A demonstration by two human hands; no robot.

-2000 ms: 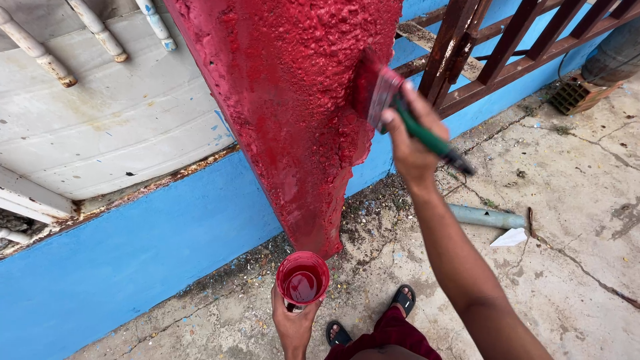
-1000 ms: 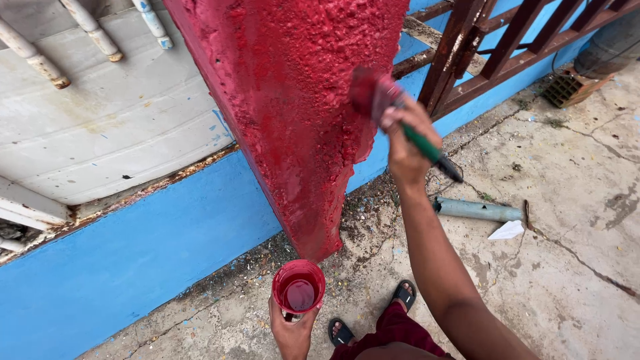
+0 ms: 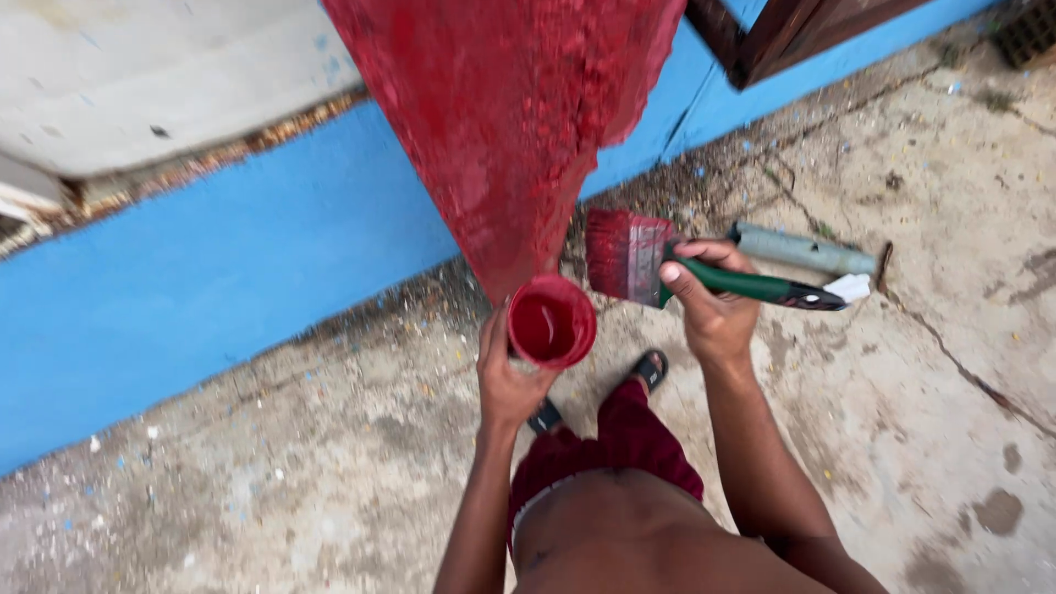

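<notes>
My left hand is closed around a small cup of red paint, its open mouth facing up. In my right hand is a wide paintbrush with a green and black handle; red paint coats its bristles and smears the metal ferrule. The bristles point left, a short way to the right of the cup and slightly above it in view, apart from it. Behind both stands a rough pillar covered in red paint, tapering downward in view. The brush does not touch the pillar.
A blue wall base runs on both sides of the pillar, under a white panel at left and a brown metal gate at right. A grey-green pipe piece lies on the cracked concrete.
My right hand has brought the brush off the pillar's face, down toward the cup. My left hand still holds the cup. The view has tilted down.
</notes>
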